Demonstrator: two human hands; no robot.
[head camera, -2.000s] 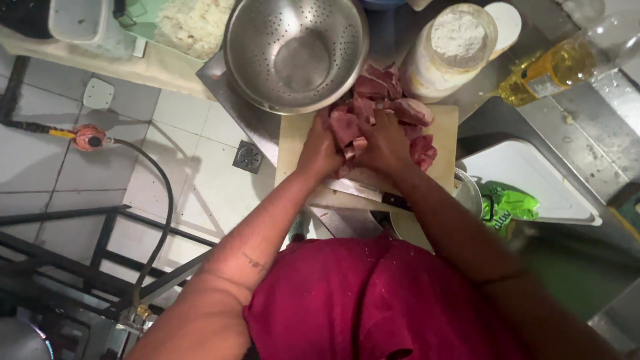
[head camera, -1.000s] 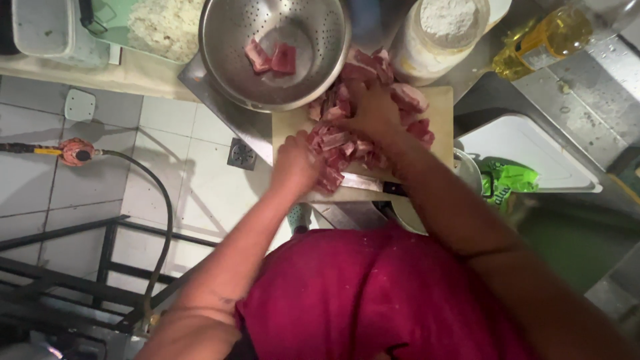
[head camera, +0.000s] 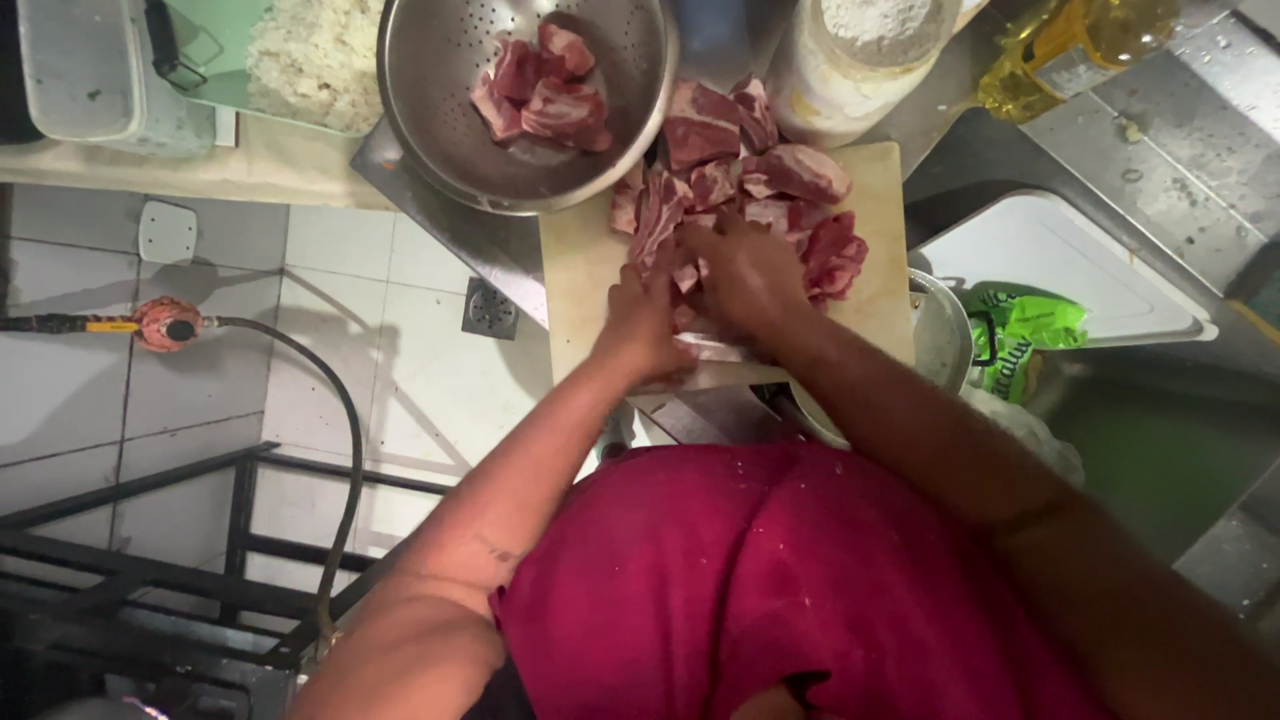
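Observation:
Chunks of raw red meat lie heaped on a pale cutting board. My left hand grips meat at the heap's lower left, its fingers curled in. Beside it, my right hand presses down into the pile with bent fingers; whether it holds a piece cannot be made out. Several meat pieces sit in a perforated steel colander that touches the board's upper left. The knife seen earlier near the board's lower edge is largely hidden by my hands and forearm.
An open container of white powder stands behind the board, with an oil bottle to its right. A pot, a green packet and a white tray are at right. A gas hose hangs at left.
The colander was empty two seconds ago, held two pieces a second ago, and now holds several. Both hands have stayed at the heap, my left moving over the knife's place.

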